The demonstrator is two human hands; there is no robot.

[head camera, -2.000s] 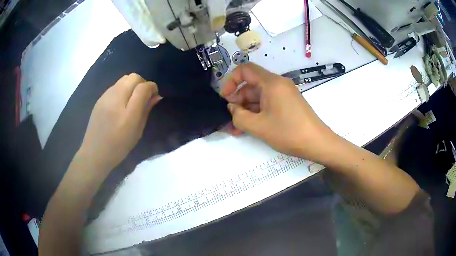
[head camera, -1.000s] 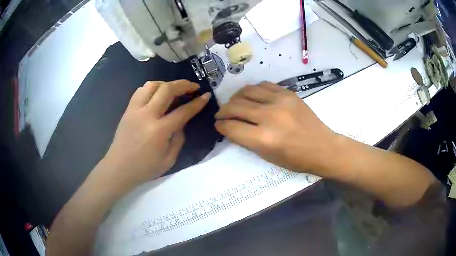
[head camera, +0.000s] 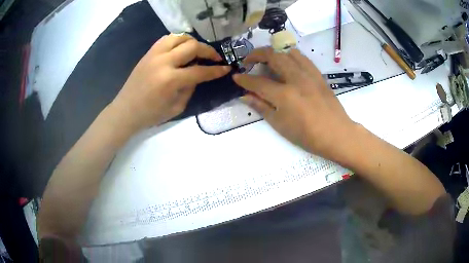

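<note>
The dark garment panel (head camera: pixel 100 77) lies on the white table, left of and in front of the presser foot (head camera: pixel 231 51), its right edge at the foot. My left hand (head camera: pixel 159 77) rests on the panel, thumb and forefinger nearly together on the cloth just left of the foot. My right hand (head camera: pixel 293 92) is at the panel's right edge, its fingertips pinching the edge close in front of the foot. The needle tip is too small to make out. The white sewing machine head (head camera: pixel 205 18) stands above.
Thread snips (head camera: pixel 352 78) lie right of my right hand. A red pencil (head camera: pixel 338 31), white paper (head camera: pixel 313 18), a wooden-handled tool (head camera: pixel 398 60) and a dark-handled tool (head camera: pixel 403 38) lie behind. A printed ruler scale (head camera: pixel 221 192) runs along the front edge.
Both hands and the panel's edge have moved up to the presser foot. The panel's front edge has shifted away from the wearer, uncovering the rounded front corner of the bed plate.
</note>
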